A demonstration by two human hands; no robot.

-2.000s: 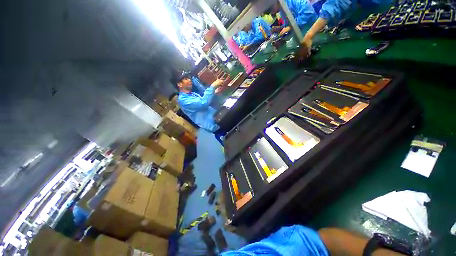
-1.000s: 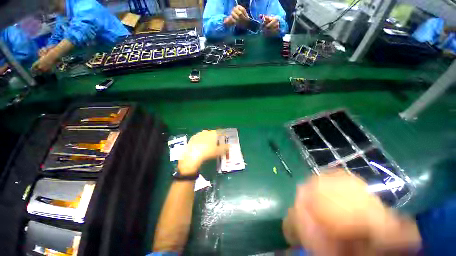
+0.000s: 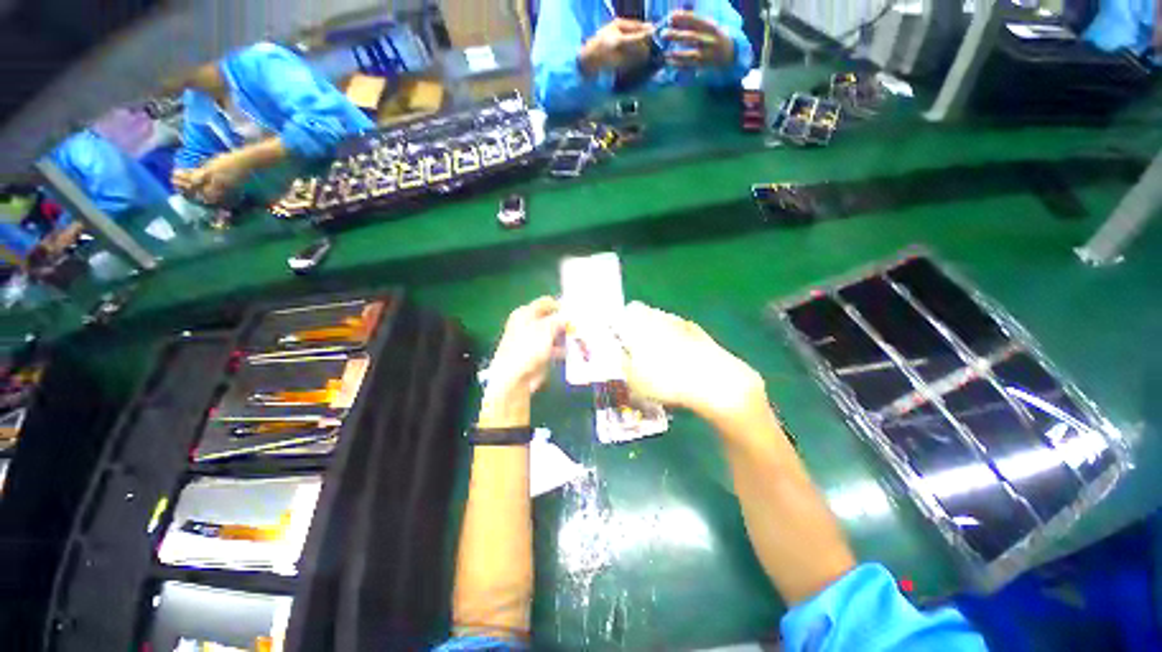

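Observation:
My left hand (image 3: 525,347) and my right hand (image 3: 675,363) hold a bright, phone-sized white panel (image 3: 593,303) between them, upright above the bench. It may be a display or a film; the glare hides its detail. A second panel, silver-white with coloured detail (image 3: 632,418), lies on the mat just below my hands. The black foam tray (image 3: 427,420) on the left holds silver displays with orange flex cables (image 3: 242,525). The clear blister tray (image 3: 780,306) on the right holds glossy black panels (image 3: 956,389).
White paper (image 3: 551,466) and crinkled clear film (image 3: 584,548) lie by my left wrist. Small devices (image 3: 512,210) and loose parts (image 3: 784,198) lie farther back. A long frame tray (image 3: 421,166) crosses the far side, where people in blue smocks (image 3: 306,102) work. A metal post stands right.
My left hand has lifted a white panel from the bench. My right hand has moved in from the near right and now holds it too. The view has shifted a little.

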